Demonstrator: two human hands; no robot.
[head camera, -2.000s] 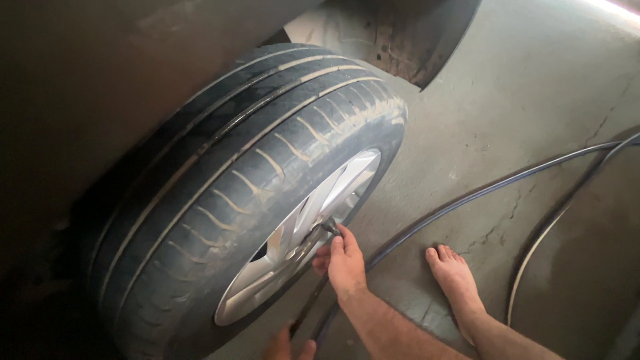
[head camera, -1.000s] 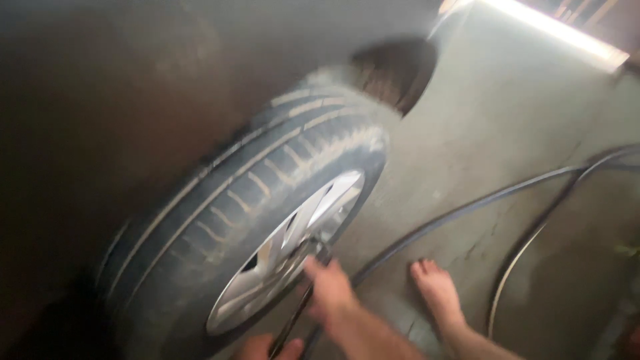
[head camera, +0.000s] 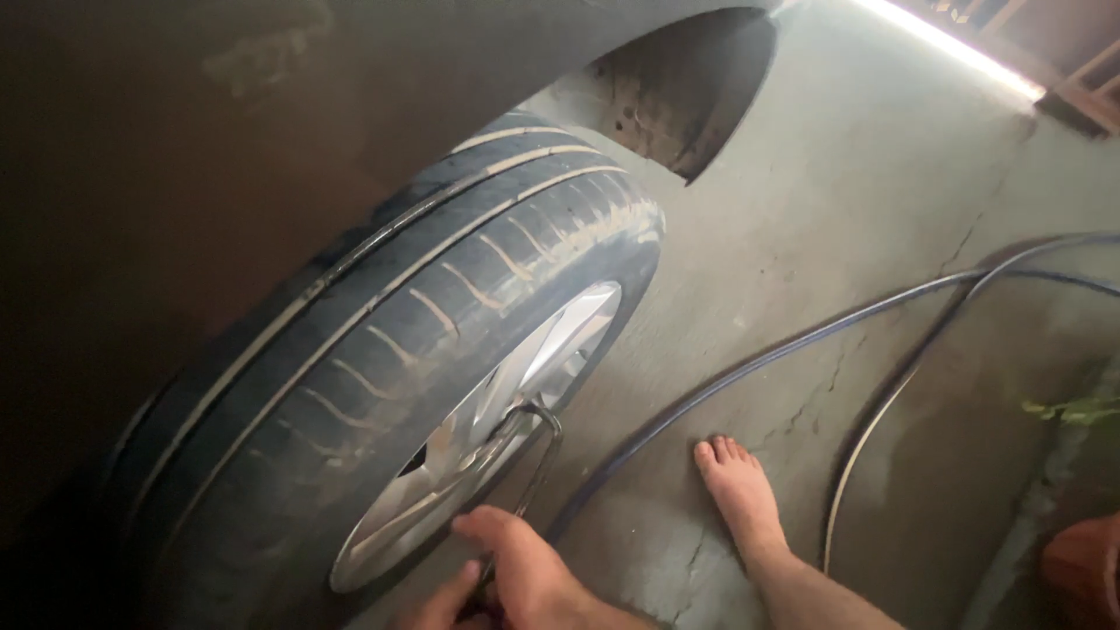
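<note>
An L-shaped wheel wrench (head camera: 547, 451) has its bent end at the centre area of the silver alloy wheel (head camera: 525, 376); the exact nut it sits on cannot be made out. Its dark handle runs down to both hands at the bottom edge. My right hand (head camera: 534, 564) is around the handle's lower part. Left of it, partly cut off by the frame, my left hand (head camera: 446, 604) holds the handle near its lower end. The wheel carries a black tyre (head camera: 411, 306) with dried mud in its grooves, turned outward from the car.
The dark car body (head camera: 262, 114) overhangs the tyre, with a wheel-arch liner (head camera: 691, 96) beyond. A dark hose (head camera: 770, 354) curves and crosses itself on the cracked concrete floor (head camera: 770, 254). My bare foot (head camera: 744, 503) stands right of the wheel. A reddish pot (head camera: 1085, 560) is at the right edge.
My right hand has left the wrench's bent end near the wheel centre and moved down the handle. My left hand, low on the handle, is now beside it.
</note>
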